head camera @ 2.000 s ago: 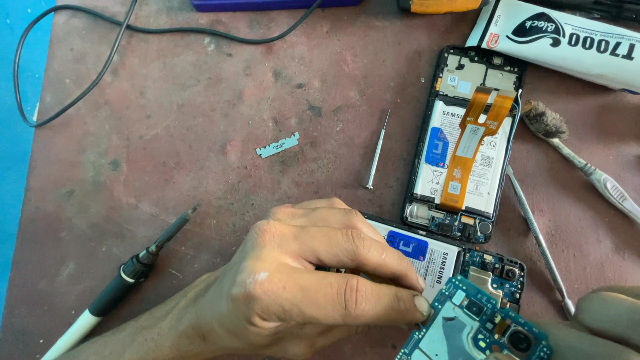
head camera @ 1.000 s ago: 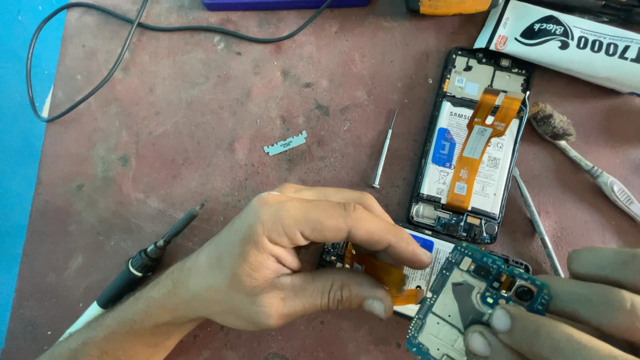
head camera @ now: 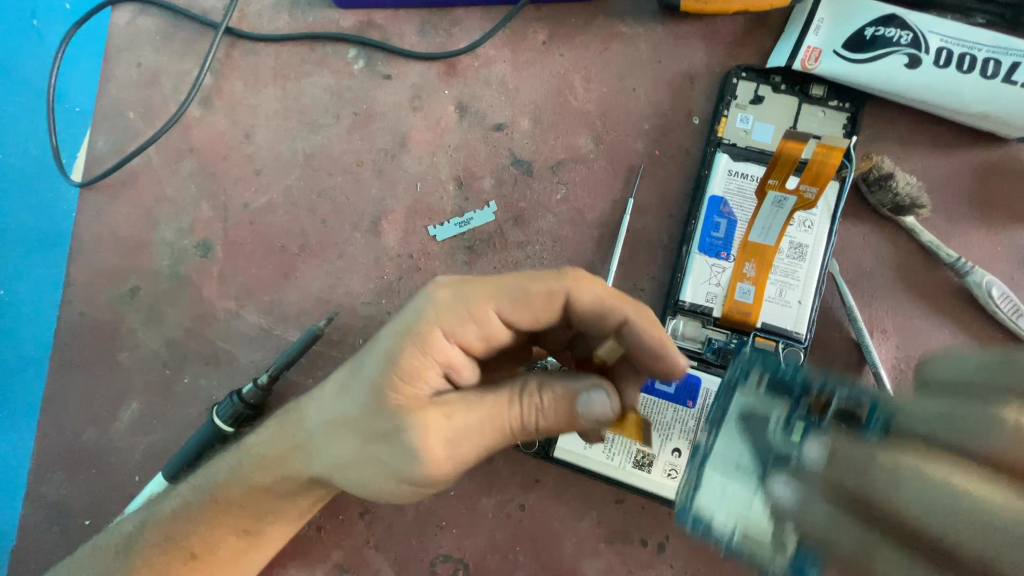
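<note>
My left hand [head camera: 480, 384] has its thumb and fingers around an orange flex cable [head camera: 632, 428], over a phone battery [head camera: 624, 464] in a lower opened phone. At the lower right my right hand [head camera: 904, 472], blurred, grips a blue phone circuit board [head camera: 744, 472] that covers the right part of that phone. Just above lies a second opened phone, its battery [head camera: 720, 176] crossed by an orange flex cable [head camera: 764, 240]. A thin precision screwdriver [head camera: 624, 232] rests left of this phone.
A soldering iron [head camera: 240, 408] lies at the left, partly behind my left forearm. A small metal blade [head camera: 462, 221] is on the worn mat. At the right are a dirty toothbrush [head camera: 944, 240], a metal tool [head camera: 860, 328] and a T7000 adhesive tube [head camera: 944, 64]. A black cable [head camera: 360, 44] runs along the top.
My left hand was at the circuit board two seconds ago and is now apart from it, at the lower phone's flex cable. The board has tilted in my right hand.
</note>
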